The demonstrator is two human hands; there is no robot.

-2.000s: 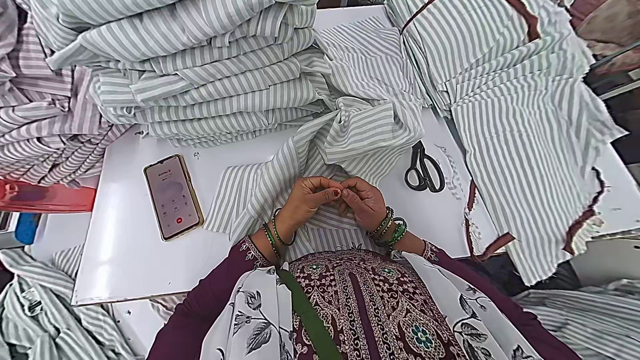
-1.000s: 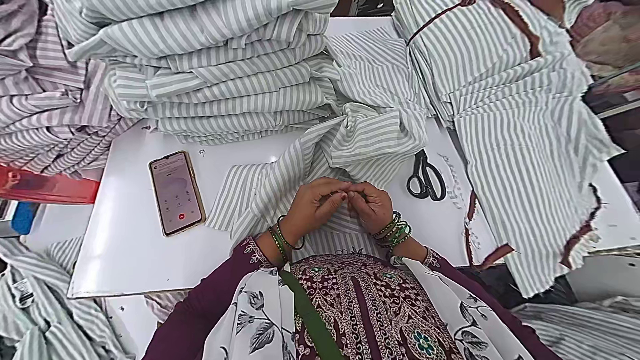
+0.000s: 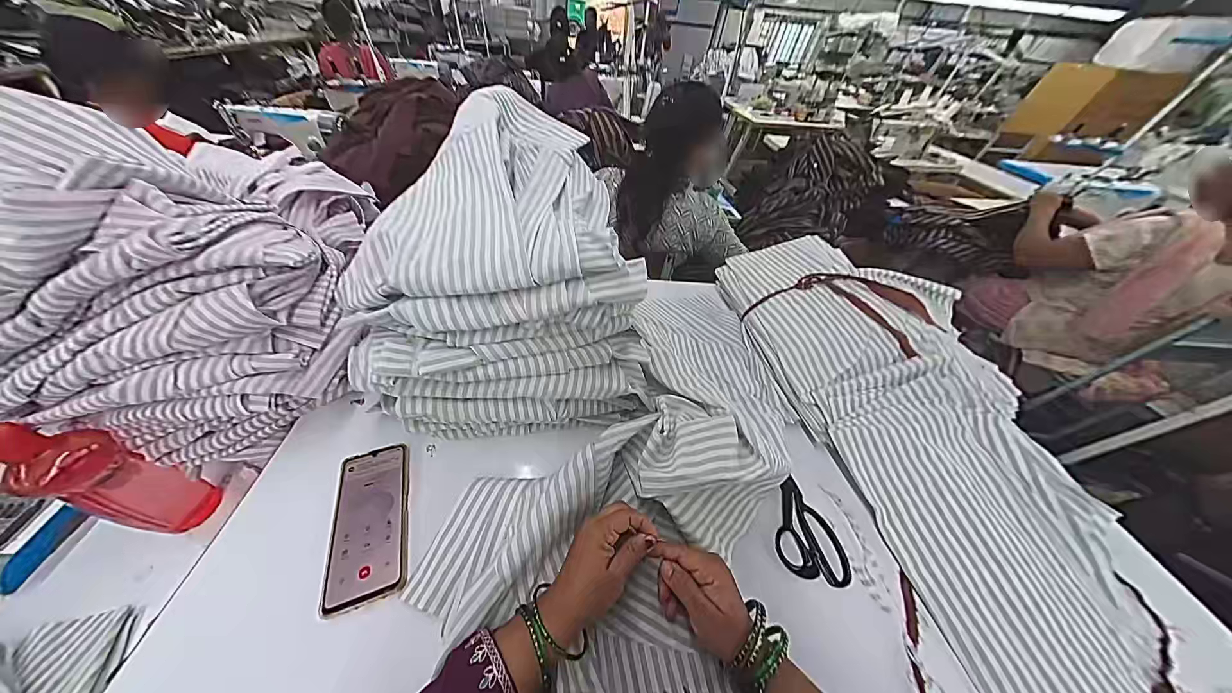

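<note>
Both hands meet fingertip to fingertip over a grey-and-white striped cloth piece [image 3: 520,525] on the white table. My left hand [image 3: 606,568] has its thumb and fingertips pinched together; whatever lies between them is too small to make out. My right hand [image 3: 698,592] touches it from the right, its thumb and forefinger also pinched, with no item clearly visible. Black-handled scissors [image 3: 811,539] lie to the right of the hands. A phone [image 3: 366,529] with its screen lit lies on the left. Crumpled striped cloth [image 3: 698,452] sits just beyond the fingers.
Folded striped garments [image 3: 500,337] are stacked at the back, beside a purple-striped pile [image 3: 173,318]. At right lies a striped bundle [image 3: 924,414] with a dark red tie. A red plastic container [image 3: 115,481] is at far left. Other people sit beyond the table [image 3: 260,568].
The view has tilted up, bringing the room and other people into sight. My hands stay together over the striped cloth; scissors and phone lie as before.
</note>
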